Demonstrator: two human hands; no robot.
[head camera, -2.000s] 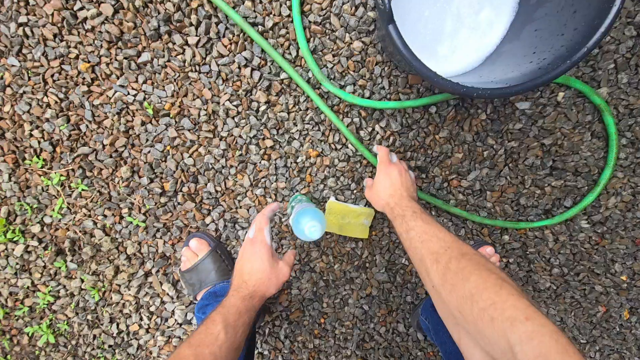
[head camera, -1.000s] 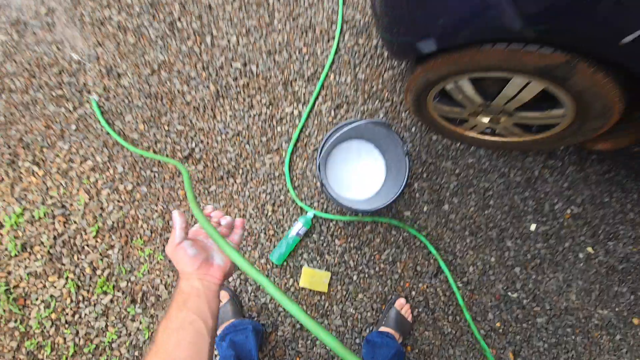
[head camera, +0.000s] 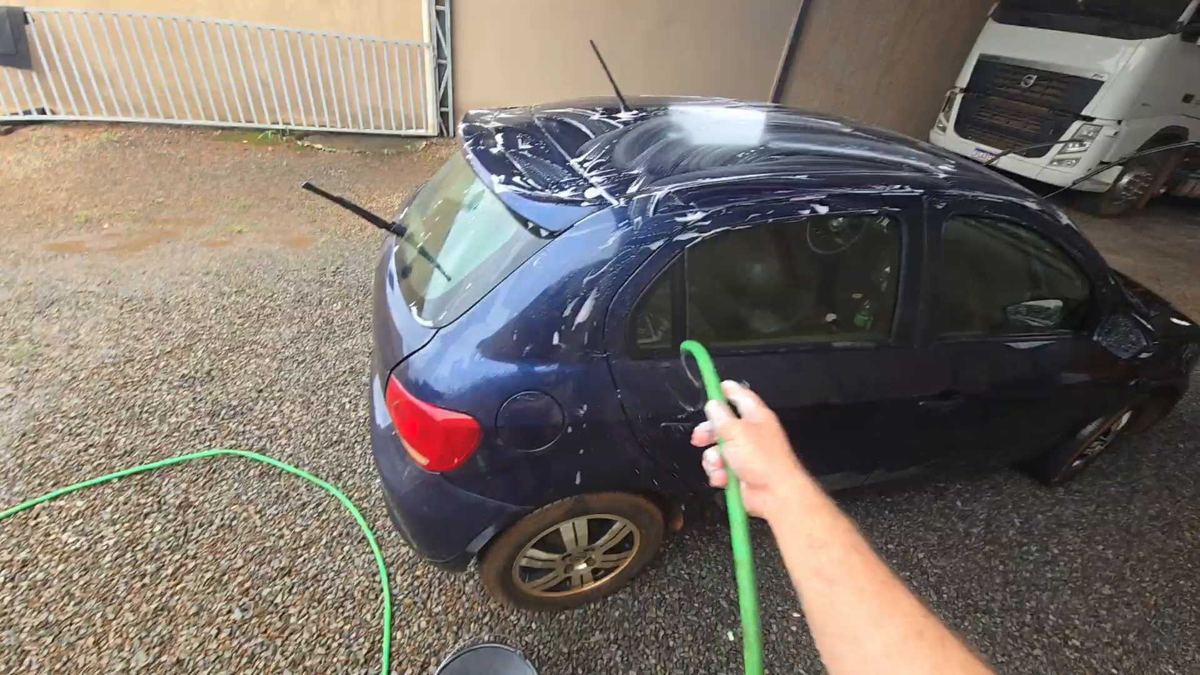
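Observation:
My right hand (head camera: 745, 450) grips a green garden hose (head camera: 741, 544) near its end. The hose end bends over in front of the rear door of a dark blue hatchback (head camera: 525, 337). White foam streaks lie on the roof, rear spoiler and rear side of the car. A thin trace, perhaps water, shows below the hose end. My left hand is out of view.
More green hose (head camera: 347, 497) curves over the gravel on the left. The rim of a dark bucket (head camera: 486, 659) shows at the bottom edge. A rear wiper (head camera: 352, 208) sticks out from the car. Behind stand a metal gate (head camera: 234, 75), a wall and a white truck (head camera: 1041, 94).
The view has swung up from the gravel to the car. One second ago my left hand was open under the hose; now my right hand holds the hose and the left is gone from view.

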